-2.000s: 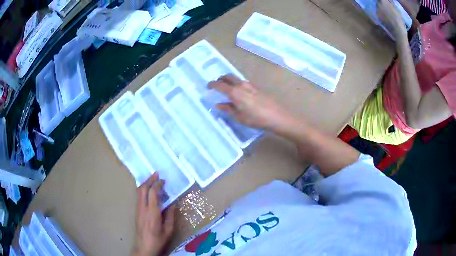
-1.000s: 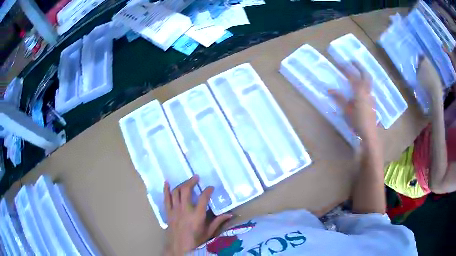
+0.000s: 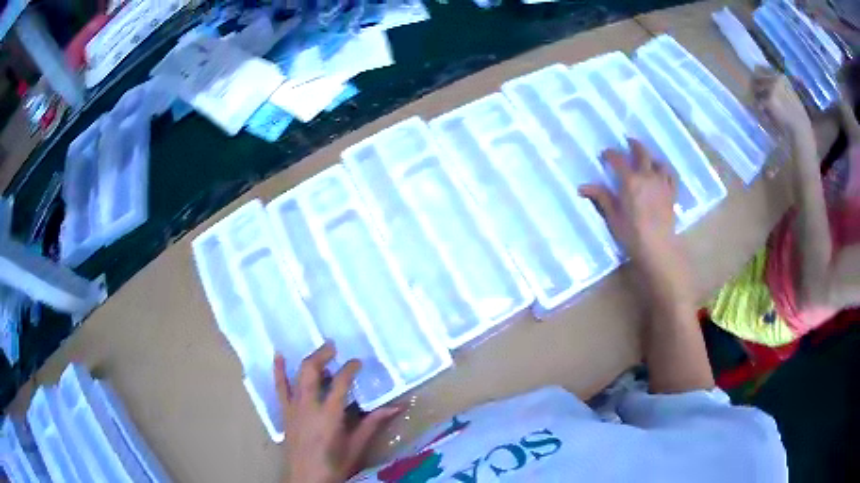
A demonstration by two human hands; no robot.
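A row of several white moulded trays (image 3: 438, 236) lies side by side on the brown worktop, long hollows facing up, some edges overlapping. My left hand (image 3: 325, 406) rests with spread fingers on the near ends of the leftmost trays. My right hand (image 3: 646, 193) lies with spread fingers over trays toward the right end of the row and hides part of them. Neither hand is closed around a tray. One more white tray (image 3: 702, 108) lies at the far right of the row.
Stacked trays (image 3: 80, 429) lean at the lower left. The dark green belt (image 3: 179, 174) carries two trays (image 3: 106, 179), white and pale blue papers (image 3: 236, 90). A grey-white post (image 3: 47, 274) stands at left. Another person's hand (image 3: 781, 99) is near stacked trays (image 3: 802, 47) at right.
The three separate trays in front of me are now part of a longer, closely set row reaching right. My right hand has moved slightly left in view; my left hand stays on the left trays.
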